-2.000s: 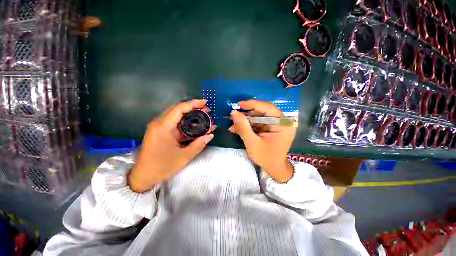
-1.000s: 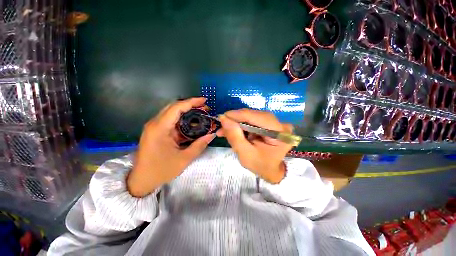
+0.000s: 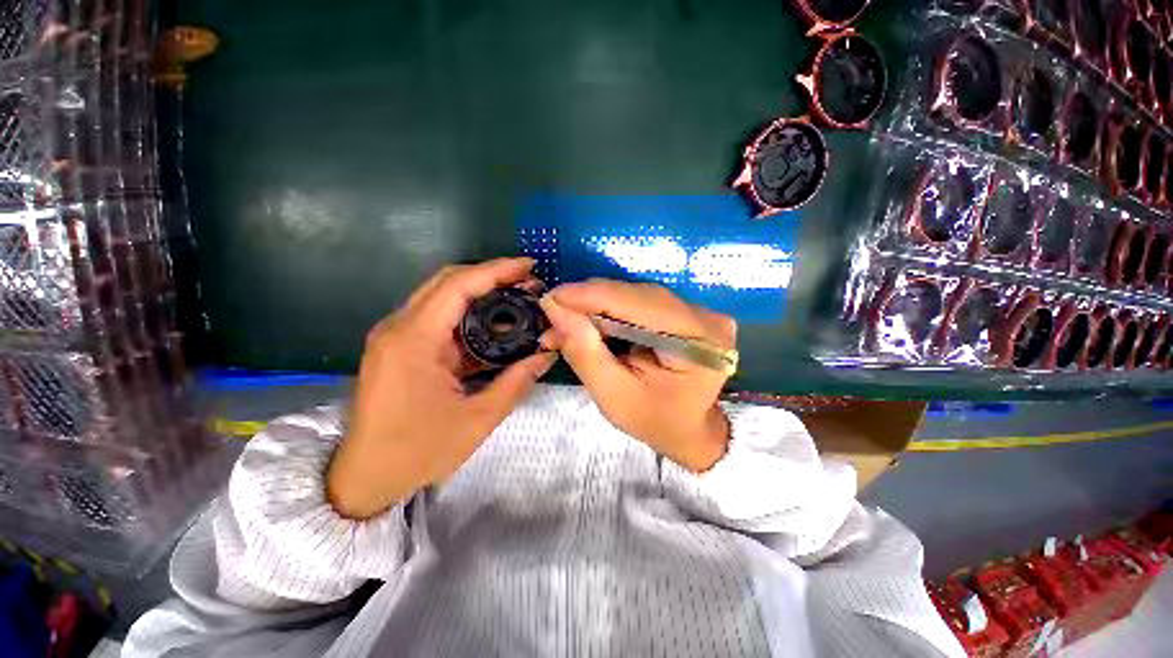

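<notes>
My left hand [image 3: 431,379] holds a round black watch case [image 3: 503,324] between thumb and fingers, its open face up. My right hand [image 3: 650,366] holds pale tweezers [image 3: 669,342] like a pen; the fingertips are at the case's right rim. The tweezer tips are hidden by the fingers, and I cannot tell whether they hold a piece. The blue sheet [image 3: 746,229] lies just beyond my hands, with rows of tiny white specks [image 3: 540,240] at its left side and strong glare on its middle and right.
Watch cases [image 3: 786,165] stand in a line on the green mat [image 3: 386,116]. A clear tray of cases [image 3: 888,238] is at right, stacked clear trays [image 3: 77,321] at left. A brown carton [image 3: 862,431] and red boxes [image 3: 1055,585] are below the bench edge.
My right hand has moved left from over the blue sheet to the watch case, bringing the tweezers with it. My left hand keeps its hold on the case. The view has shifted slightly.
</notes>
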